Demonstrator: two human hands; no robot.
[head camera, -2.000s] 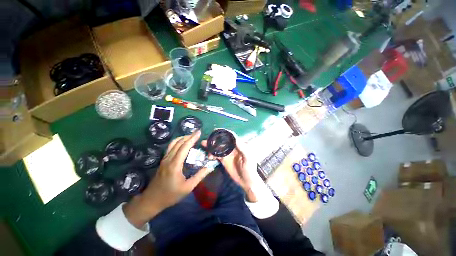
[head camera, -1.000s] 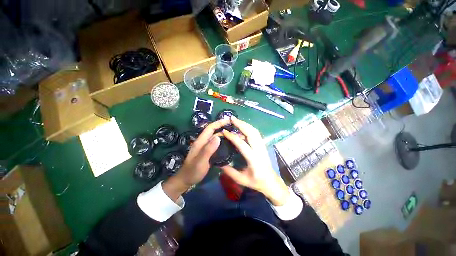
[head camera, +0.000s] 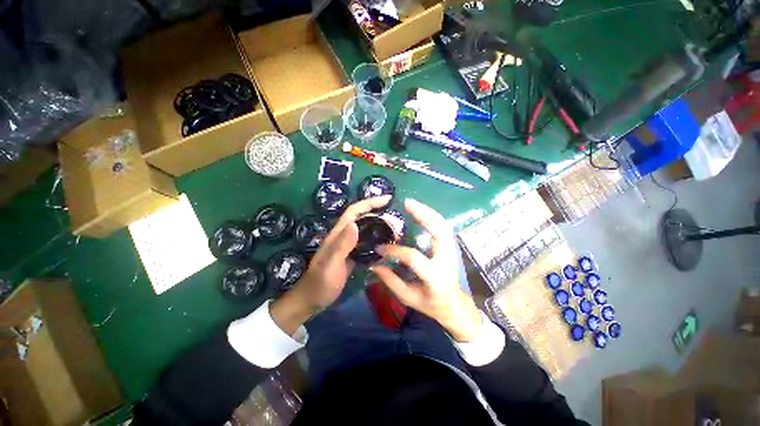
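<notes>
A round black housing is held over my lap at the bench's front edge. My left hand grips its left side, thumb and fingers around the rim. My right hand is at its right side, with its thumb and a finger touching the housing and the index finger raised apart. Fingers hide part of the rim. Several more round black housings lie clustered on the green mat to the left of my hands.
Cardboard boxes stand at the back left, one with black rings. Clear cups, a cup of silver pieces, a screwdriver, a hammer and red-handled pliers lie beyond my hands. Blue-ringed discs sit at right.
My hands have come together around the housing since the first frame. Since the second, my right index finger has lifted away and the housing's open face shows more. The view has shifted.
</notes>
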